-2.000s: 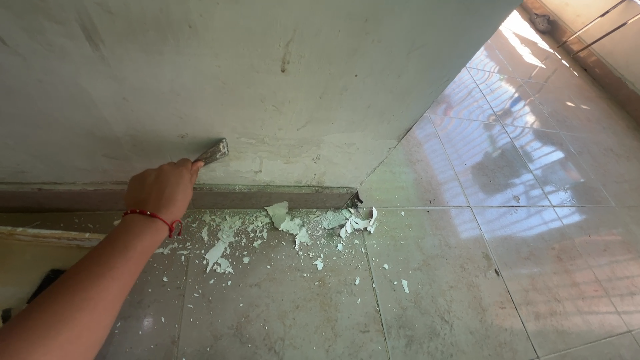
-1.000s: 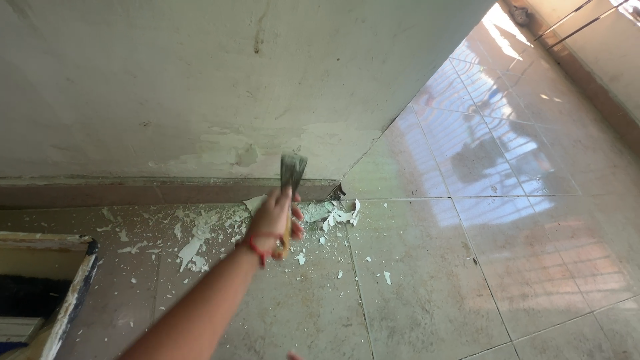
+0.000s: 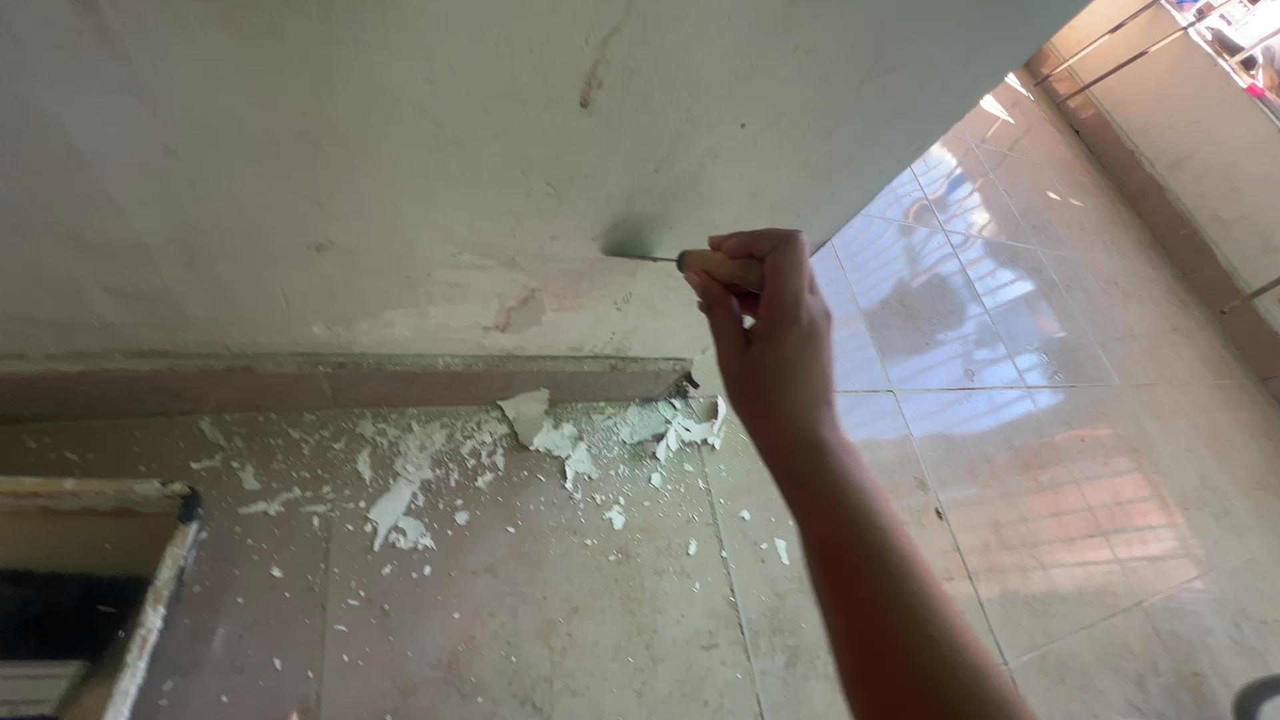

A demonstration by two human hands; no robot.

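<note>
My right hand [image 3: 775, 310] is closed around the wooden handle of a scraper [image 3: 718, 267]. The thin metal blade, blurred and seen nearly edge-on, points left at the lower part of a pale painted wall [image 3: 430, 190]; whether it touches the wall I cannot tell. Below the blade, a bare, worn patch [image 3: 520, 310] shows in the paint. Peeled paint flakes [image 3: 400, 510] and fine crumbs lie scattered over the floor tiles [image 3: 520, 620] along the skirting [image 3: 450, 385]. My left hand cannot be made out.
At the lower left stands a worn, paint-spotted frame [image 3: 160, 610] with a dark opening. The wall ends at a corner right of the skirting's broken end [image 3: 688, 380]. Glossy tiles [image 3: 1000, 440] run beyond it to a low wall with metal bars [image 3: 1150, 50] at the upper right.
The scraper has passed from my left hand, with its red bracelet, to my right hand. It is now higher against the wall, with its blade pointing left. My left hand has gone from clear view.
</note>
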